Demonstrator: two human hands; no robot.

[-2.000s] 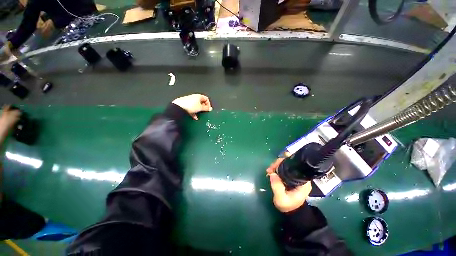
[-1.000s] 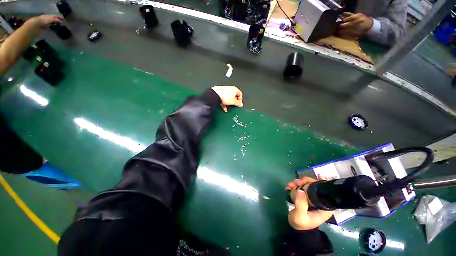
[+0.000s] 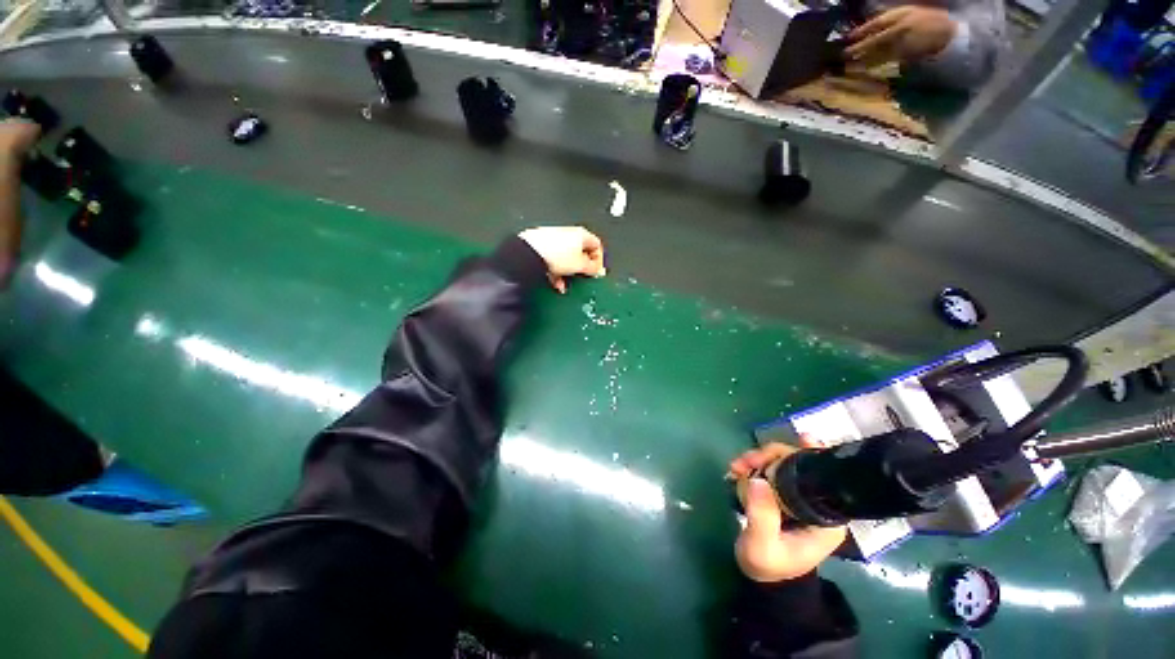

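Observation:
My left hand (image 3: 567,254) rests at the far edge of the green bench, by the belt, with fingers curled; whether it holds something small cannot be seen. Tiny silver screws (image 3: 611,373) lie scattered on the green surface below it. My right hand (image 3: 781,521) grips the black electric screwdriver (image 3: 861,478) near its nose, over the left end of the white screw feeder (image 3: 1001,398) with blue edges. The screwdriver lies nearly level, and its tip is hidden by my hand. A round unit (image 3: 966,595) lies on the bench near the feeder, with another partly cut off below.
The grey conveyor belt (image 3: 541,180) carries black cylindrical housings (image 3: 785,173), a round unit (image 3: 959,306) and a white scrap (image 3: 617,198). A crumpled plastic bag (image 3: 1116,515) lies right of the feeder. Another person's hand (image 3: 13,180) is at the left edge; other hands (image 3: 902,35) hold a grey-white box across the belt.
The view has turned right since the first frame. The screwdriver has tilted from steep to nearly level in my right hand. My left hand stays at the bench edge. The hand at left has drawn back.

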